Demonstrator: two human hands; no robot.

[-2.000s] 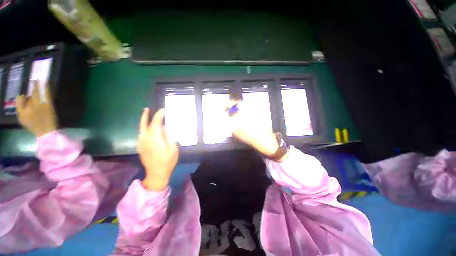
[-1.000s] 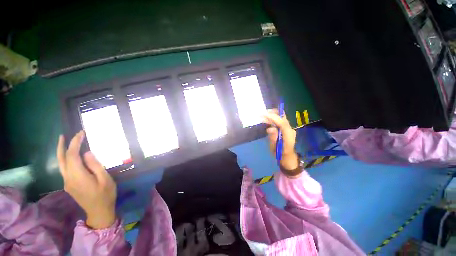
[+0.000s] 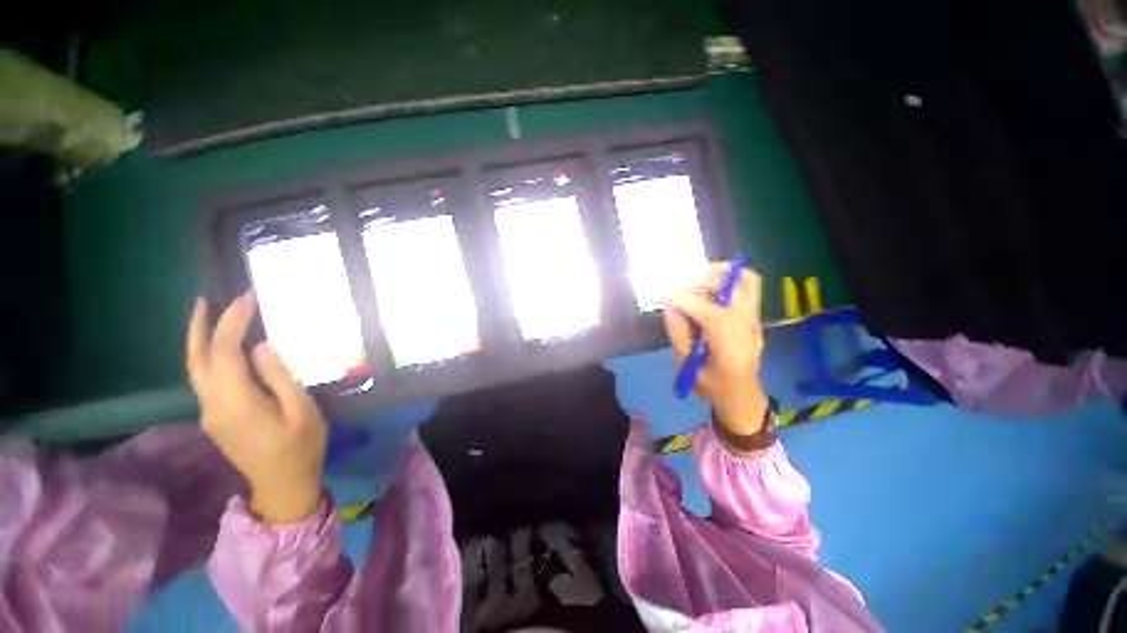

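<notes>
A black phone tray (image 3: 477, 186) lies on the green mat with several smartphones side by side, their screens glaring white. The leftmost smartphone (image 3: 307, 303) shows a small red patch at its bottom right. My left hand (image 3: 253, 402) is at the tray's left end, fingers apart and holding nothing, fingertips at the leftmost phone's edge. My right hand (image 3: 729, 340) holds a blue pen (image 3: 693, 367), slanted across the fingers, and its fingertips are at the lower right of the rightmost smartphone (image 3: 659, 235).
A dark green panel (image 3: 420, 62) stands behind the tray. Black cloth (image 3: 939, 161) hangs at the right. A yellowish wrapped post (image 3: 56, 109) is at the upper left. Two yellow pieces (image 3: 802, 297) are at the bench edge. Pink sleeves of other people show at both sides.
Since two seconds ago, my right hand has moved from the middle phones to the rightmost one. The view has turned and shifted, and the neighbouring person's left-side hand and tray are out of view.
</notes>
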